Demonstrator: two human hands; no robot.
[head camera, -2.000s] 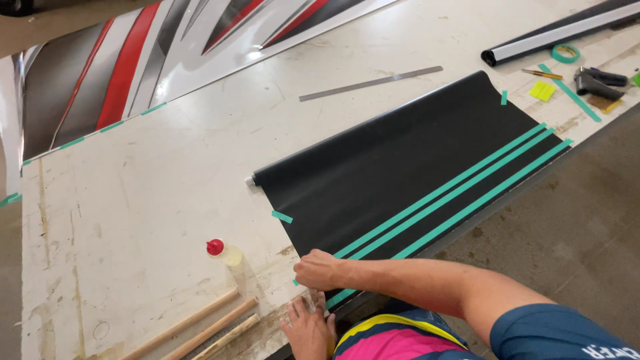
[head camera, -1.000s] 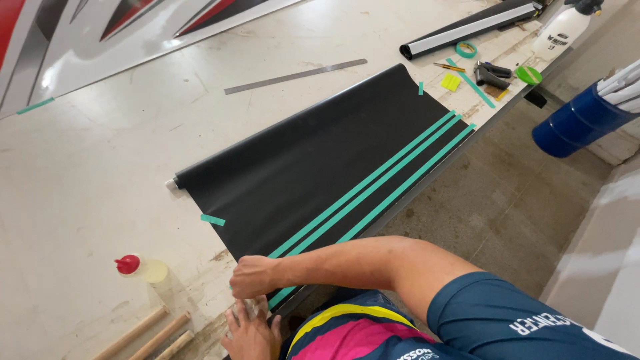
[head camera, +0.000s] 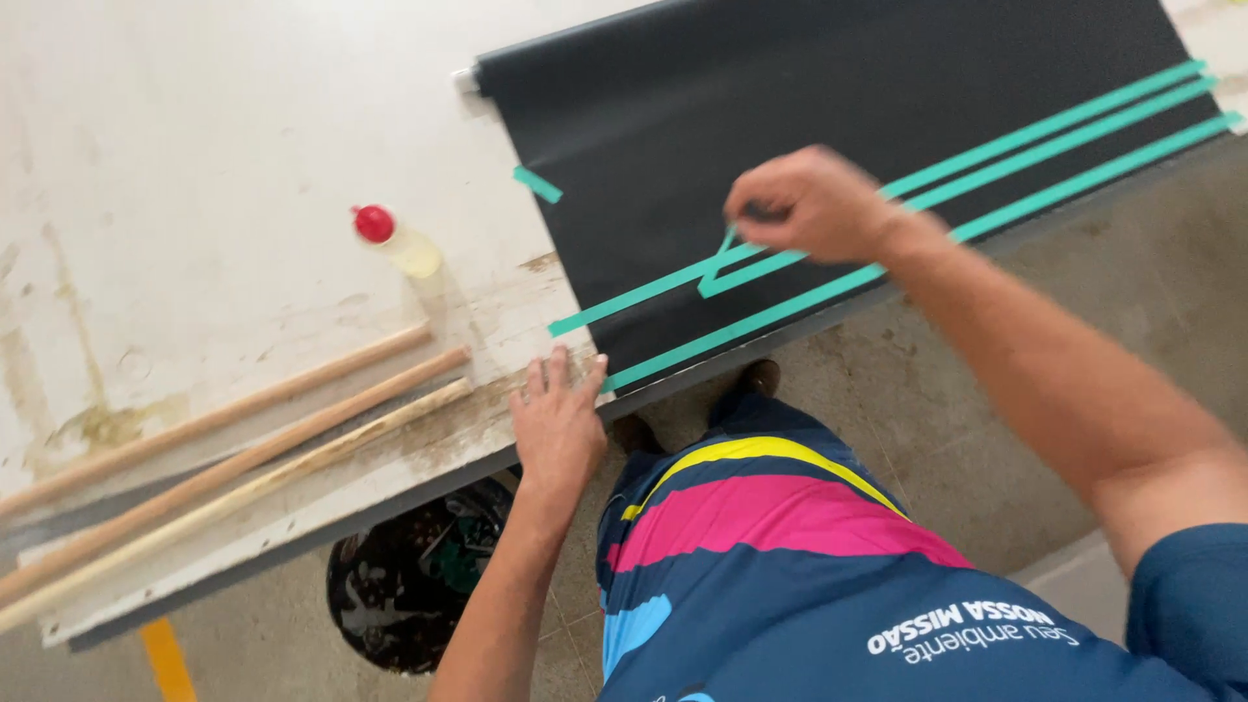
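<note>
Black sheet material, partly rolled along its far edge, lies on the white worktable. Three long strips of green masking tape run along its near side. My right hand pinches the end of the middle strip, whose left part is peeled up and folded back over the sheet. My left hand rests with fingers spread on the table edge beside the sheet's lower left corner, near the ends of the other strips. A short piece of green tape sits across the sheet's left edge.
A bottle with a red cap and pale yellow contents is on the table, left of the sheet. Several wooden rods lie along the near left edge. Under that edge a dark bin with scraps stands on the floor.
My right hand has moved from the sheet's lower left corner up and right, and the middle tape strip's left end has come off the sheet with it. The view has shifted toward the left corner.
</note>
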